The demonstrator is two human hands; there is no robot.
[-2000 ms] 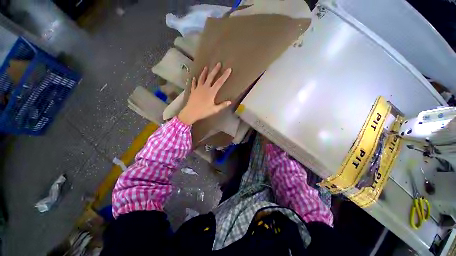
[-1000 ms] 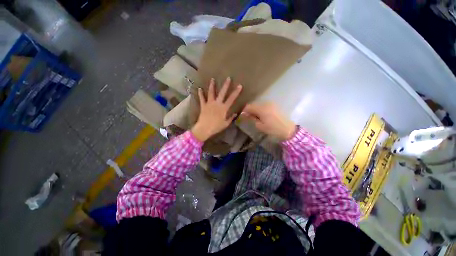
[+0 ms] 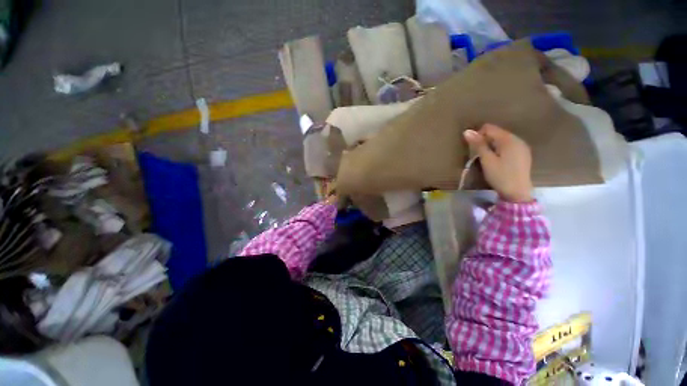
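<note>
A large brown fabric panel lies over the bundles and reaches onto the white table's edge. My right hand is above the panel, thumb and finger pinched on a thin pale strip that hangs down. My left hand is at the panel's lower left corner, small and mostly hidden by fabric and sleeve; its grip cannot be made out. Tied beige bundles stand side by side behind the panel.
The white table is at the right, with yellow PIT tape at its lower part. Blue bin parts show behind the bundles, near a clear plastic bag. A blue item and crumpled striped cloth lie left.
The view has turned towards the floor at left. My left hand has gone from flat on the panel to its corner. My right hand has risen over the panel with a thin strip.
</note>
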